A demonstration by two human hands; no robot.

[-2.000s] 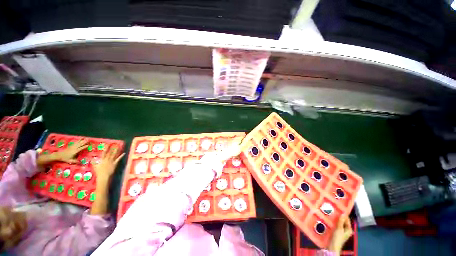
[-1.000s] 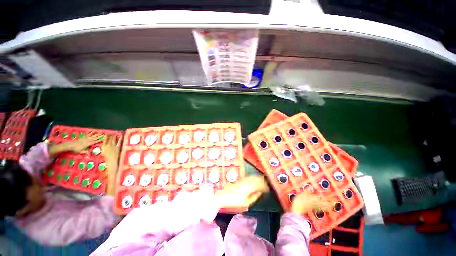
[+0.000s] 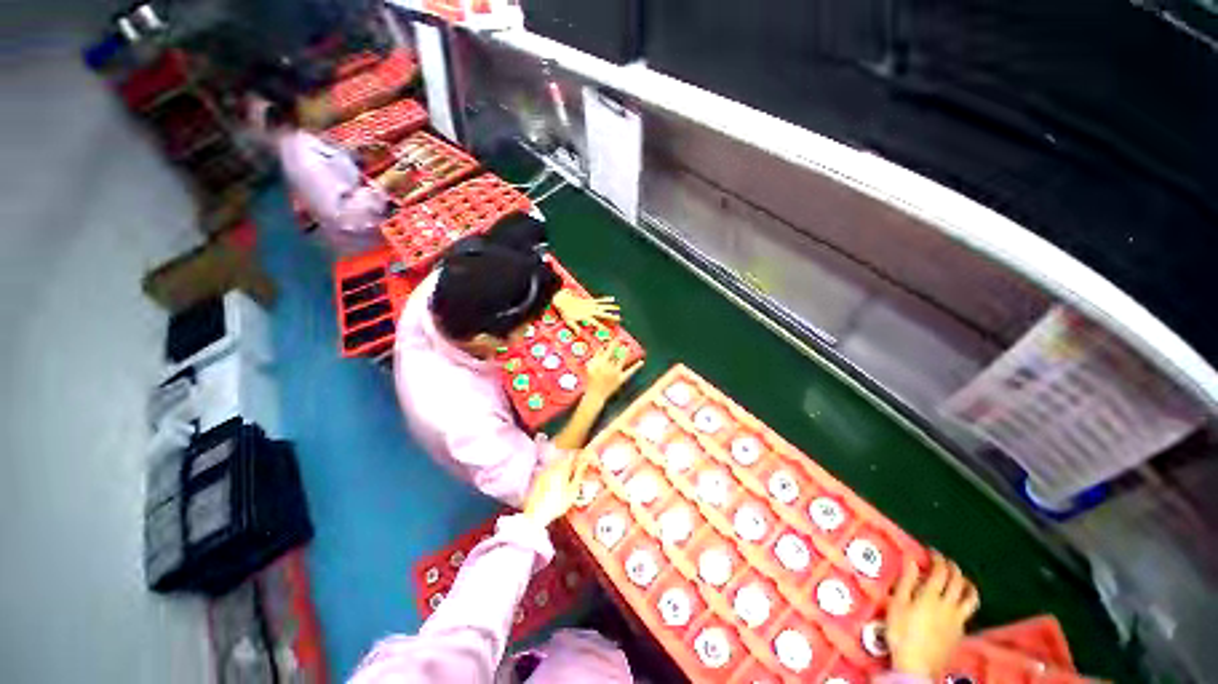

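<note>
The large orange-red parts tray (image 3: 732,524) lies in front of me at an angle, its square pockets holding many pale round watch heads (image 3: 715,567). My left hand (image 3: 554,484) grips its left end. My right hand (image 3: 931,615) grips its right edge, fingers over the rim. Part of another orange-red tray (image 3: 1022,648) shows beyond my right hand, mostly cut off by the lower frame edge.
Close at left, a person in pink (image 3: 468,388) has both hands at a red tray (image 3: 545,385) with green and pale discs. Another tray (image 3: 501,588) is low beside my left forearm. A hanging chart (image 3: 1075,401) and blue ring (image 3: 1065,497) are at right.
The view has swung left, showing more of the line. My hands have moved from around the right-hand trays to opposite ends of the large tray. The dark-disc tray is now largely out of view.
</note>
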